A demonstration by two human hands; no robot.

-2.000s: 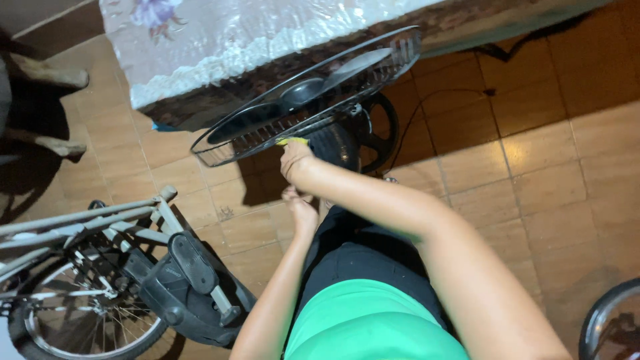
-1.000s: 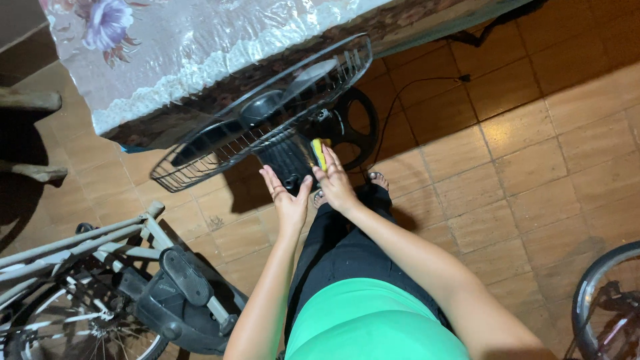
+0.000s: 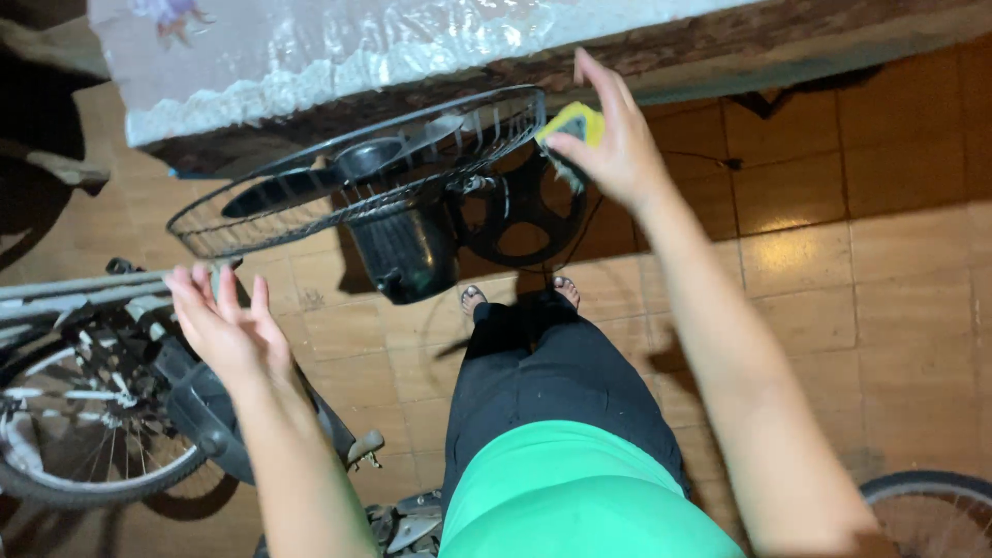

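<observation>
A black pedestal fan (image 3: 407, 240) with an uncovered front stands by the table, its blades and round wire rear guard (image 3: 356, 209) seen from above. My right hand (image 3: 612, 139) is at the guard's right end, holding a yellow sponge (image 3: 573, 132) with a dark side between thumb and fingers. My left hand (image 3: 232, 325) is below the guard's left end, palm up with fingers spread, holding nothing. The fan's dark round base (image 3: 527, 209) lies beneath, partly hidden by the motor housing.
A table with a shiny plastic-covered floral cloth (image 3: 310, 54) runs along the top. A bicycle (image 3: 101, 434) stands at the left, and another bicycle wheel (image 3: 930, 496) shows at the lower right. A thin cable (image 3: 690, 155) lies on the tiled floor (image 3: 814, 333). My feet are near the fan base.
Both hands were together at the fan's motor housing; now they are far apart, the left one out to the left, the right one, with the sponge, up and to the right.
</observation>
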